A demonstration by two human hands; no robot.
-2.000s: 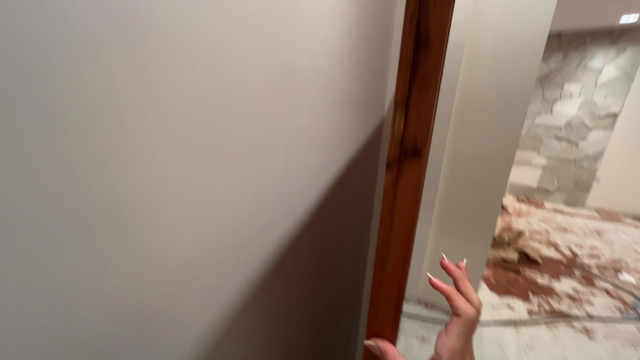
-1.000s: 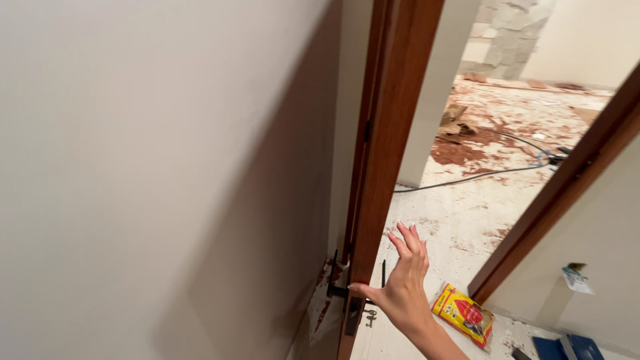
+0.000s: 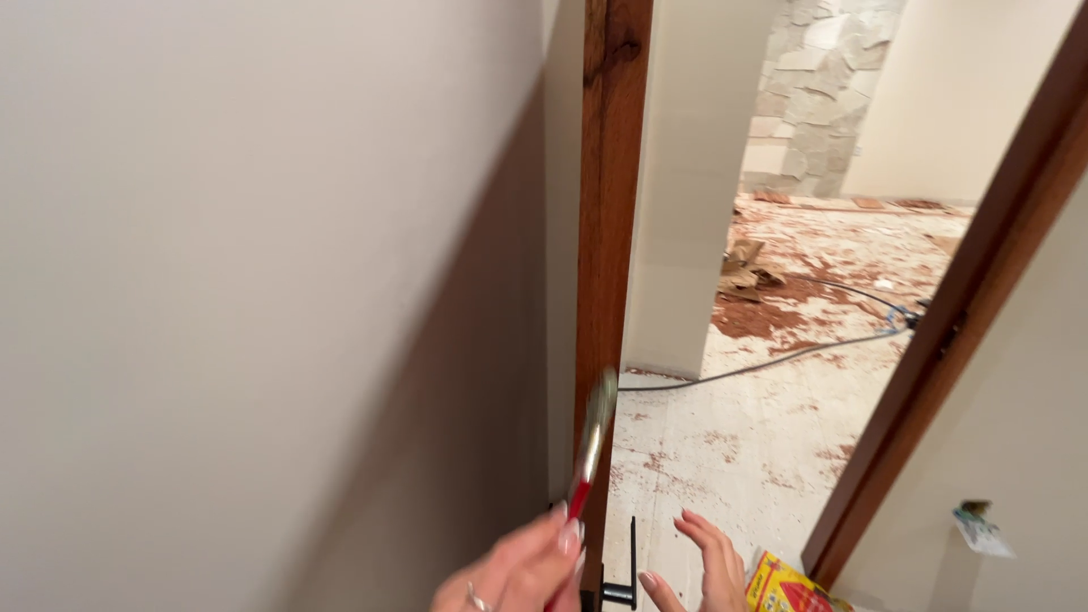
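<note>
My left hand (image 3: 514,565), with a ring on one finger, grips the red handle of a paintbrush (image 3: 592,446) at the bottom centre. The brush points upward, its blurred bristles over the reddish-brown wooden edge (image 3: 605,255) that runs up the middle of the view; whether they touch the wood I cannot tell. To the right is my right hand (image 3: 710,561), thumb and fingers apart, holding nothing. Between the hands, a black door lever handle (image 3: 631,565) sticks out beside the wooden edge. Both hands are partly cut off by the bottom of the frame.
A pale, partly shadowed surface (image 3: 255,255) fills the left side. Through the doorway, a dark cable (image 3: 765,364) crosses a white floor with reddish-brown debris and crumpled brown paper (image 3: 746,270). A wooden door frame (image 3: 943,340) stands at right, a yellow-red packet (image 3: 786,586) near its foot.
My left hand has come into view with the paintbrush. My right hand, at the wooden edge by the door handle a second ago, is now off to its right.
</note>
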